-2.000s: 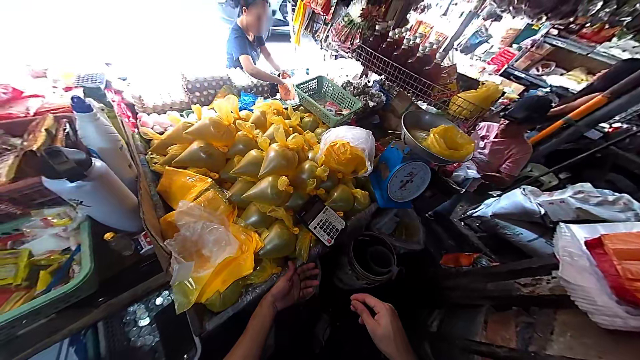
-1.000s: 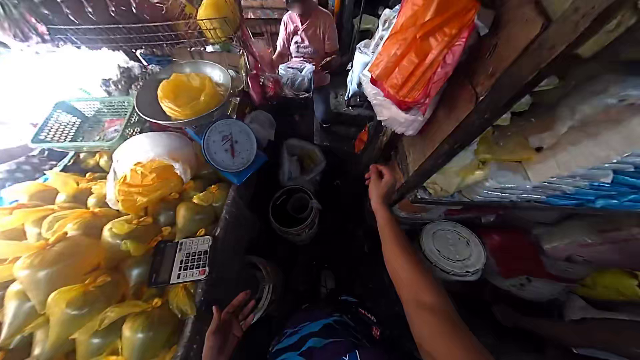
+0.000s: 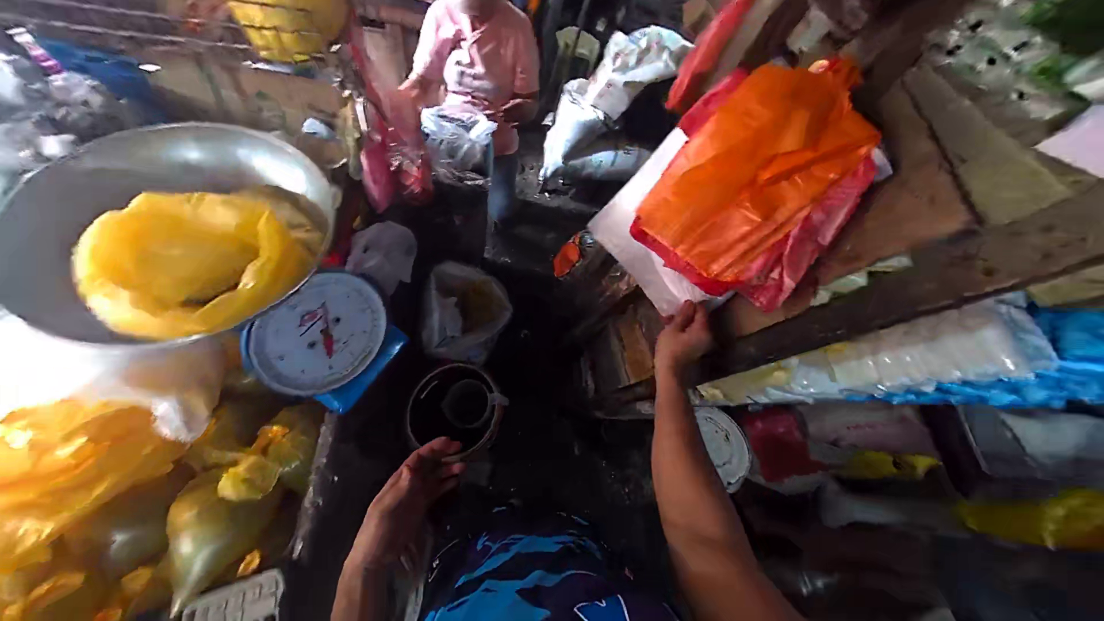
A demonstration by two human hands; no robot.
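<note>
My right hand (image 3: 684, 336) is at the lower corner of a stack of plastic bags, its fingers on the white bag (image 3: 642, 233) at the bottom. Orange plastic bags (image 3: 759, 172) lie on top, with red ones between. My left hand (image 3: 418, 483) hangs with its fingers apart and nothing in it, near a dark round bucket (image 3: 454, 410) that stands lower down. Left of it are tied bags of yellowish contents (image 3: 216, 517) and part of a calculator (image 3: 237, 599). A dial scale (image 3: 317, 332) stands behind them, beside a metal pan (image 3: 198, 142) holding a yellow plastic bag (image 3: 190, 259).
A person in a pink shirt (image 3: 479, 60) is ahead, near white sacks (image 3: 604, 95). A lined bin (image 3: 466, 315) stands beyond the bucket. The wooden shelf edge (image 3: 914, 272) runs along the right, above packs of clear plastic (image 3: 906, 349) and a round white lid (image 3: 723, 448).
The view has swung far to the right, from the pile of yellow bags. My right hand has reached the stack of plastic bags; one second ago it was loosely closed beside the shelf.
</note>
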